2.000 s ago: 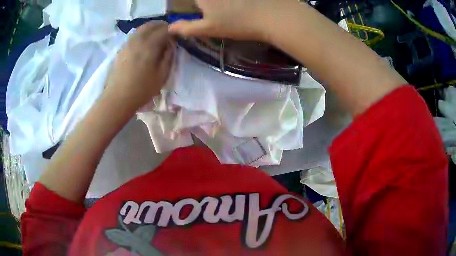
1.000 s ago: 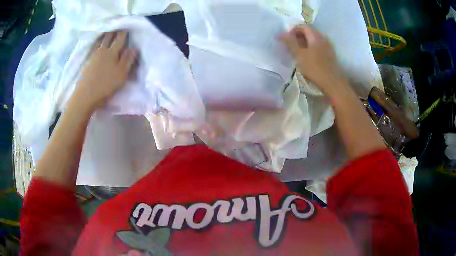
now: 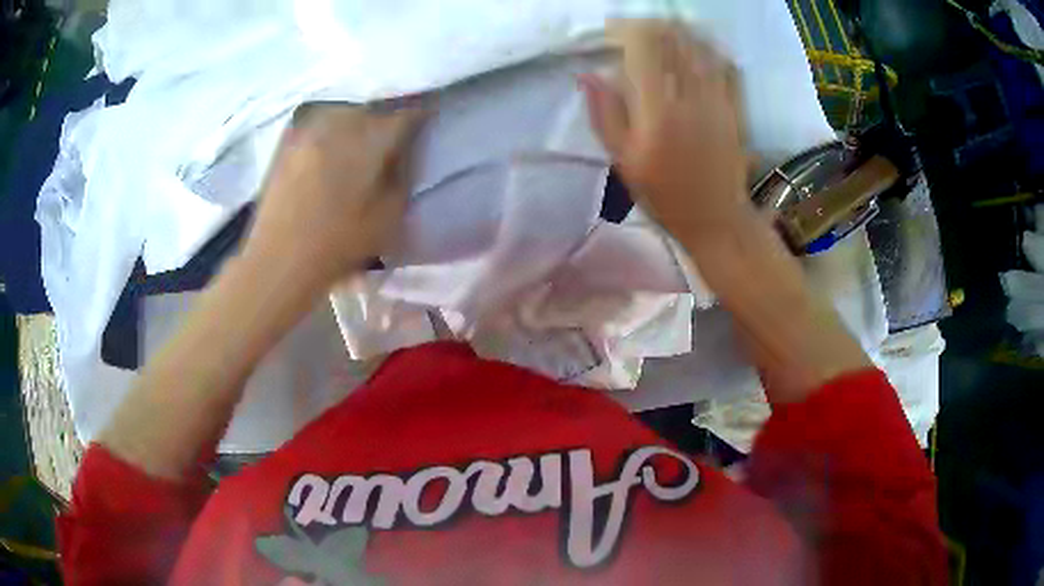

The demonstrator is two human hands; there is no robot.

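Observation:
The white garment [image 3: 492,126] lies over the navy padded board [image 3: 124,326], which shows at the left and in a small patch near my right hand. A fold edge runs between my hands. My left hand [image 3: 343,172] is curled on the cloth at this edge, its fingertips partly hidden. My right hand [image 3: 675,126] is blurred and lies palm down on the cloth, thumb apart from the fingers. Cream-pinkish cloth [image 3: 618,326] hangs crumpled at the near edge. The steam iron [image 3: 830,200], with a brown handle and blue part, lies at the right, untouched.
A greyish iron rest [image 3: 914,258] is at the right, beside the iron. Yellow wire bars [image 3: 841,69] stand at the upper right. The pale table cover [image 3: 275,372] shows below the board. More white cloth [image 3: 733,418] hangs low at the right.
The iron first left my right hand for the right side, and now lies turned. The garment has been shifted and refolded, covering the upper navy patch. My left hand moved right from lying flat and curled.

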